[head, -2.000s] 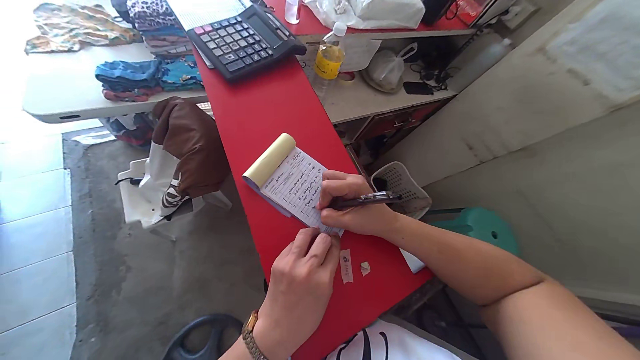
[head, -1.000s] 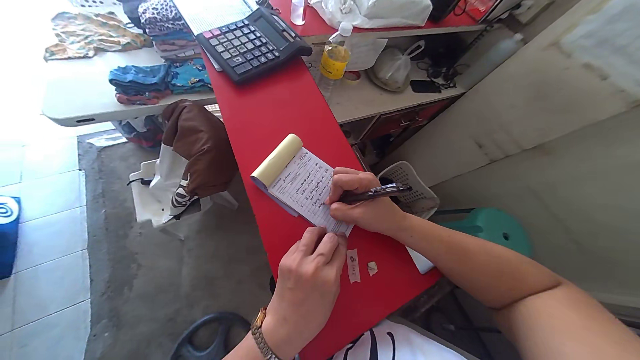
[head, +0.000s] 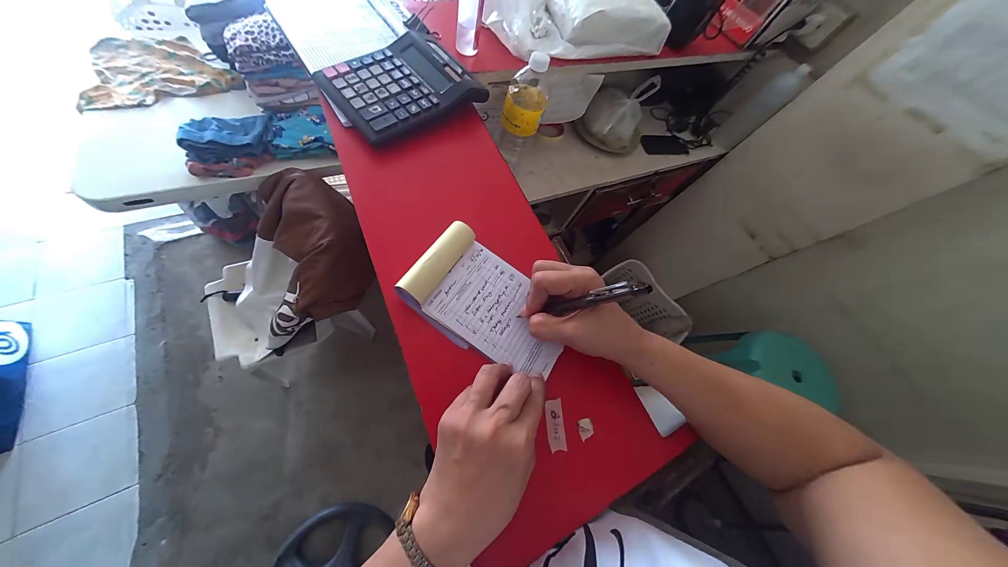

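Note:
My right hand (head: 581, 309) is closed around a dark pen (head: 602, 298), its tip at the written page of a small form pad (head: 480, 303). The pad's yellowish cover sheets are folded back over its top edge, and handwriting covers several lines. The fingertips of my left hand (head: 492, 441) press on the pad's lower edge, with nothing seen gripped in them; the wrist wears a metal watch (head: 409, 531). Two small paper scraps, one a marked strip (head: 555, 425), the other a smaller piece (head: 585, 428), lie on the red tabletop (head: 441, 181) right of my left hand.
A large desk calculator (head: 398, 87) sits at the far end of the red top. Beyond it are a bottle with a yellow label (head: 525, 98) and white plastic bags (head: 583, 27). Folded clothes (head: 224, 142) lie on a white table, left. A plastic basket (head: 646, 299) and green stool (head: 780, 366) stand right.
My right hand with the pen has shifted slightly over the page. My left hand stays at the pad's lower edge. The view has swung a little to the left.

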